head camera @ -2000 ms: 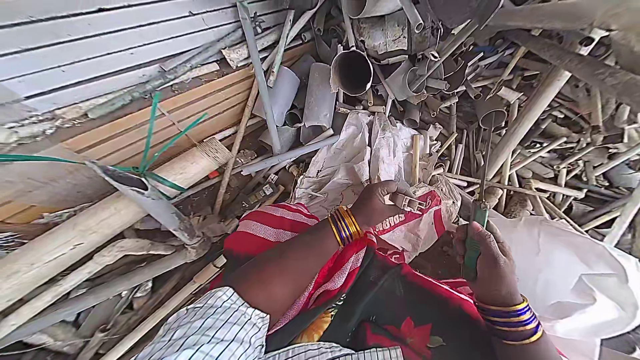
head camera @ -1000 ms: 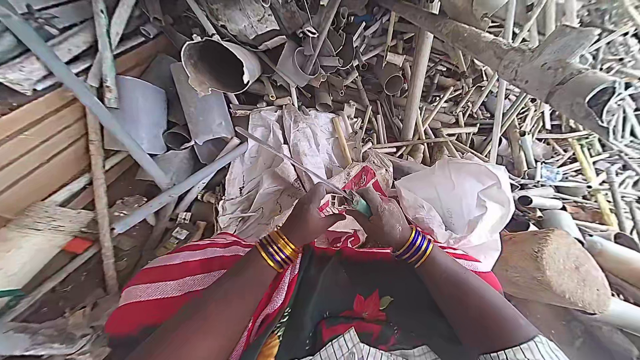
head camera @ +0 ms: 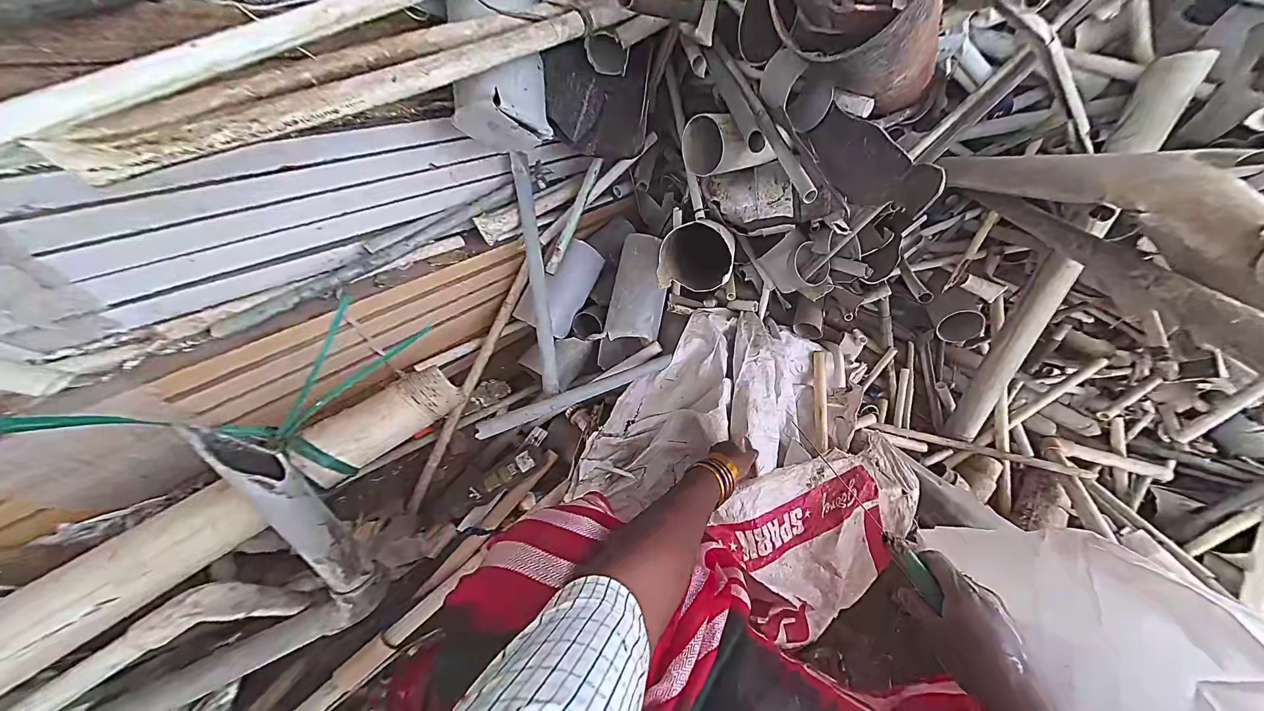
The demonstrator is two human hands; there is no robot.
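Note:
My left hand (head camera: 733, 459), with bangles at the wrist, reaches forward onto a crumpled white woven sack (head camera: 667, 415); its fingers are partly hidden, so what they touch is unclear. At the lower right my right hand (head camera: 973, 622), blurred, is closed on the green handle (head camera: 920, 581) of a thin tool whose blade is hard to make out. Between the hands lies a white and red printed sack (head camera: 810, 543). A thin, light-coloured stick (head camera: 820, 400) stands out just ahead of it. Red and white striped cloth (head camera: 583, 528) covers my lap.
Scrap plastic pipes (head camera: 696, 255) and thin offcuts (head camera: 1106, 395) are heaped ahead and right. Long grooved white panels (head camera: 276, 217) and tan boards (head camera: 355, 346) lie left, near a pipe tied with green strap (head camera: 316, 439). A white sheet (head camera: 1116, 612) spreads at the lower right.
My hands were together over the sack a second ago; now they are apart, the left reaching forward and the right at the lower right. The view has swung left.

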